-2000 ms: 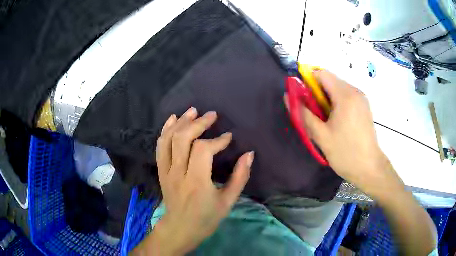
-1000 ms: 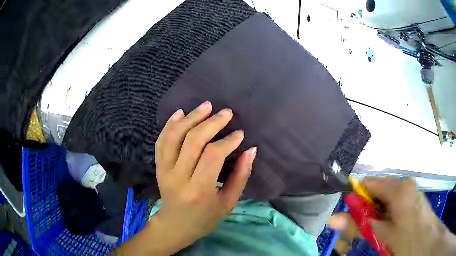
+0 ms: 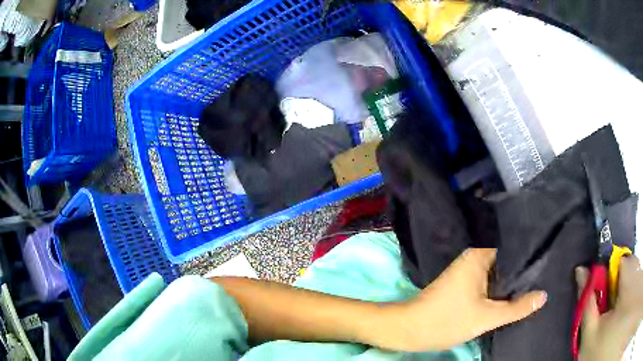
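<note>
The dark garment panel [image 3: 539,243] lies over the table edge and hangs toward my lap at the right of the head view. My left hand [image 3: 458,300] grips it, thumb on top, with the other fingers hidden by cloth. My right hand [image 3: 620,314], cut off by the right edge, holds the fabric scissors [image 3: 603,243] by the red and yellow loops. The dark blades point up over the panel; whether they are open is unclear.
A blue plastic crate [image 3: 282,225] on the speckled floor holds dark and pale cloth, a green container [image 3: 388,106] and a tan block [image 3: 355,163]. More blue crates [image 3: 70,106] and a white-rimmed basket [image 3: 168,25] stand beyond. A measuring strip [image 3: 507,127] runs along the table edge.
The view has swung left and down to the crates. My left hand has gone from flat on the panel to gripping it. The scissors, still in my right hand, now point up over the cloth.
</note>
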